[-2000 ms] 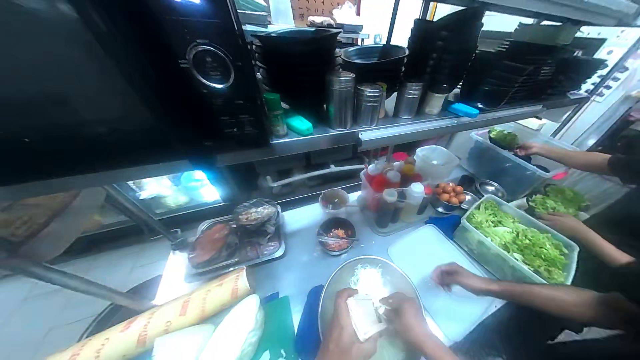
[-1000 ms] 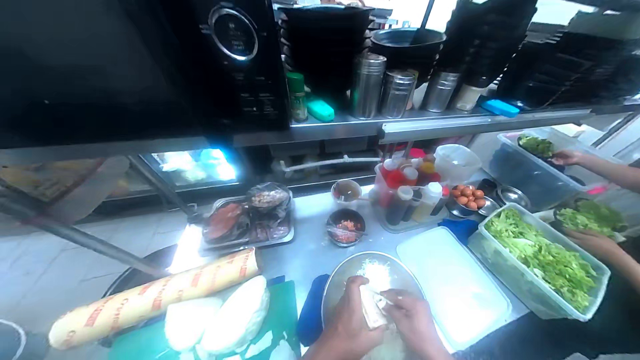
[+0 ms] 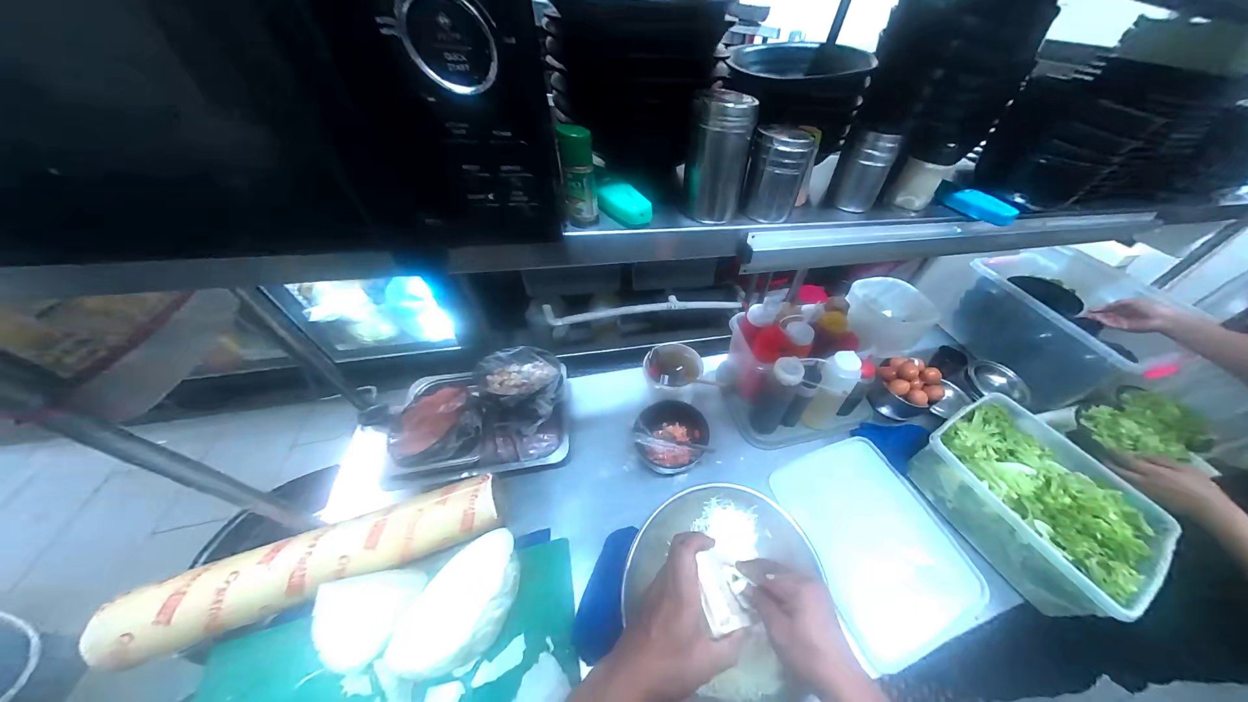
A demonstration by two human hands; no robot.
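Observation:
Over a round metal bowl (image 3: pixel 648 546), my left hand (image 3: pixel 678 614) grips a pale white block (image 3: pixel 720 590), whose exact kind I cannot tell. My right hand (image 3: pixel 795 614) is at the block's right side, its fingertips pinching a small white piece or the block's edge. White shreds (image 3: pixel 726 526) lie in the bowl beyond my fingers. To the left, a green cutting board (image 3: pixel 546 595) bears two large peeled white vegetable pieces (image 3: pixel 453 604). A blue cloth (image 3: pixel 604 595) is beside the bowl, and a translucent white lid (image 3: pixel 877 546) lies to its right.
A wrapped roll (image 3: pixel 292 570) lies at left, near a metal tray (image 3: pixel 478 458) of bagged food. Behind the bowl are a small dark bowl (image 3: pixel 673 436), sauce bottles (image 3: pixel 785 380) and eggs (image 3: pixel 912 380). At right, another person's hands (image 3: pixel 1170 483) work near a tub of chopped lettuce (image 3: pixel 1063 507). A metal shelf (image 3: pixel 643 249) spans above.
Two seconds ago another person's hand was over the white lid; it is gone from there now. My hands stay over the bowl with the white block. The view has shifted somewhat.

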